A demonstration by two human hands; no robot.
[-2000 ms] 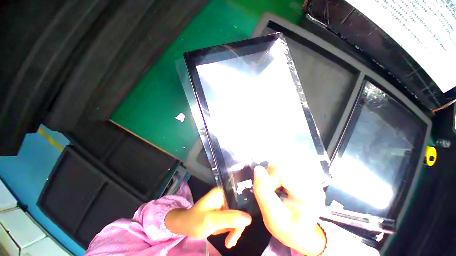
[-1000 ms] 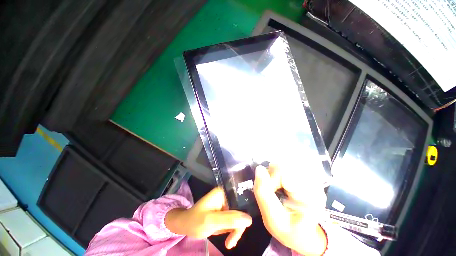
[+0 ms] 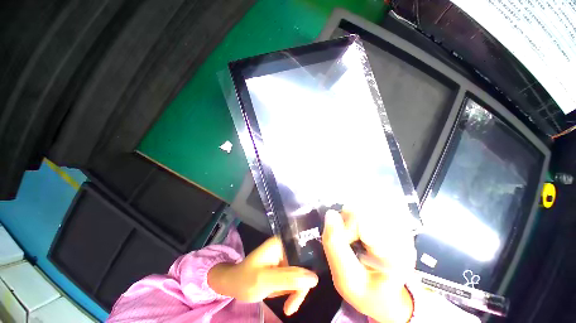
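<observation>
A tablet [image 3: 316,139] with a bright white glaring screen is held tilted above the foam tray [image 3: 456,120]. Clear film sticks out past its left edge. My left hand [image 3: 262,277] grips its lower left corner, some fingers behind it. My right hand [image 3: 363,265] is at its lower right part, thumb over the lower bezel; glare washes out its fingers. A clear pen-like stick [image 3: 464,291] points out to the right from by my right hand. A second tablet [image 3: 477,189] lies in the tray's right pocket, with a white label and a small white squiggle near its lower edge.
Dark stacked trays [image 3: 95,76] rise at the left. Another two-pocket tray [image 3: 120,246] sits lower left over the blue floor [image 3: 41,202]. A white scrap [image 3: 225,146] lies on the green bench [image 3: 196,120]. A yellow object [image 3: 548,195] is at the right, a printed sheet [image 3: 530,44] at upper right.
The hands and held tablet stay nearly still. The stick beside my right hand has shifted slightly down and right, and the squiggle on the second tablet shows more clearly.
</observation>
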